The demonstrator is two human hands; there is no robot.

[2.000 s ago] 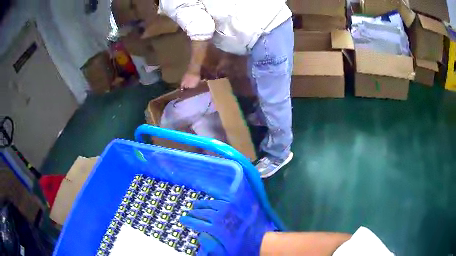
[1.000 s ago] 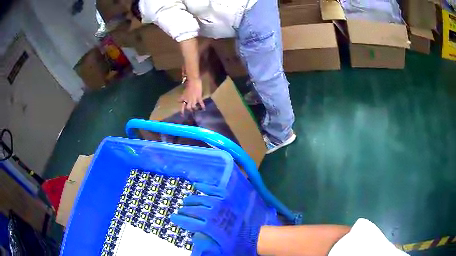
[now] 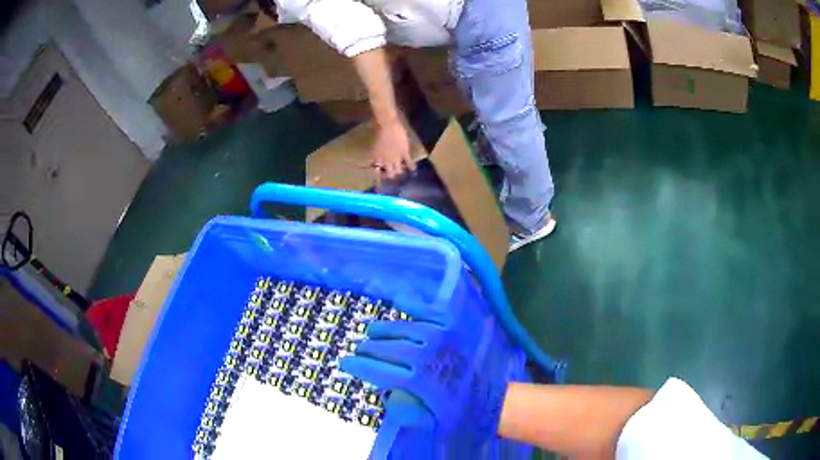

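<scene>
A deep blue tote (image 3: 193, 296) with a lighter blue handle (image 3: 387, 205) stands in front of me. In it lie many board strips (image 3: 301, 337) in rows, with yellow-and-black parts upward. A flat white divider sheet (image 3: 288, 427) covers their near part. My right hand (image 3: 436, 373), in a blue glove, reaches in from the right over the tote's right side. Its fingers are apart and lie over the right end of the strips. I see nothing gripped in it; the palm side is hidden. My left hand is out of the picture.
Beyond the tote, a person's bare hand (image 3: 392, 148) is over an open carton (image 3: 467, 193) on the green floor. More cartons (image 3: 701, 76) stand along the back. A brown cardboard flap (image 3: 148, 314) and a red thing (image 3: 110, 322) are left of the tote.
The camera view has shifted. The other person's hand has moved from the carton's edge to over its opening, and pale contents seen there earlier no longer show. My right hand stays over the strips.
</scene>
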